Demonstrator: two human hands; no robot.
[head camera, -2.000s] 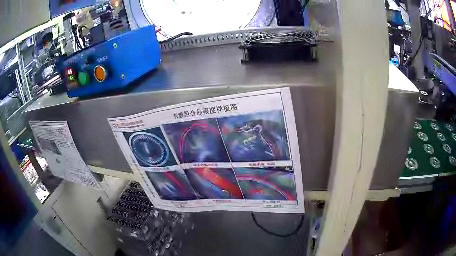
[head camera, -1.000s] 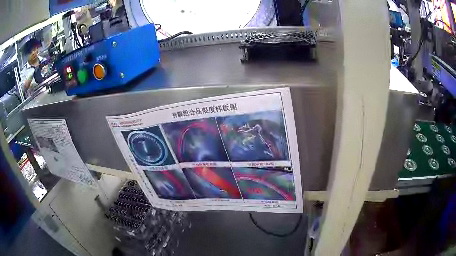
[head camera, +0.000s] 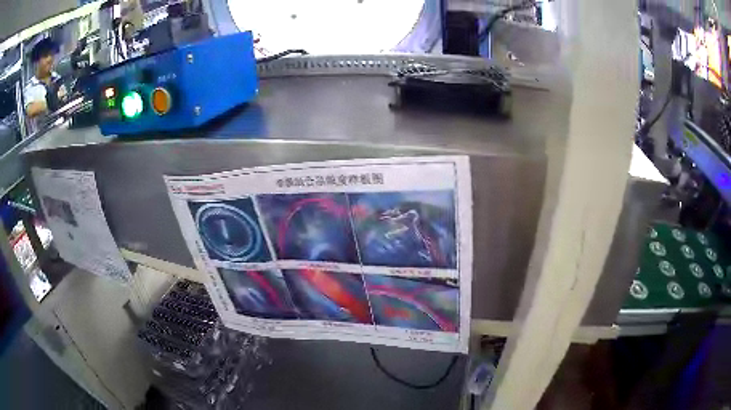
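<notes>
Neither of my hands is in view. Nearest in front of me, a white limit sample chart (head camera: 325, 255) with six blue and red photos hangs on the steel front. A blue controller box (head camera: 178, 88) stands on the bench at the upper left; its green button glows beside an orange button and small lit digits. A flat black parts tray (head camera: 450, 90) lies on the steel bench top (head camera: 337, 116).
A cream post (head camera: 573, 208) crosses the right side. Pale rings lie on a green surface (head camera: 681, 264) at right. Stacked blister trays (head camera: 180, 324) sit low left, near a smaller notice (head camera: 78, 224). A black cable (head camera: 413, 376) hangs below the chart. A person (head camera: 44, 84) is far left.
The view has tilted and shifted slightly, so the chart and trays stand further left. The green button is now lit bright. The person at far left was not visible two seconds ago.
</notes>
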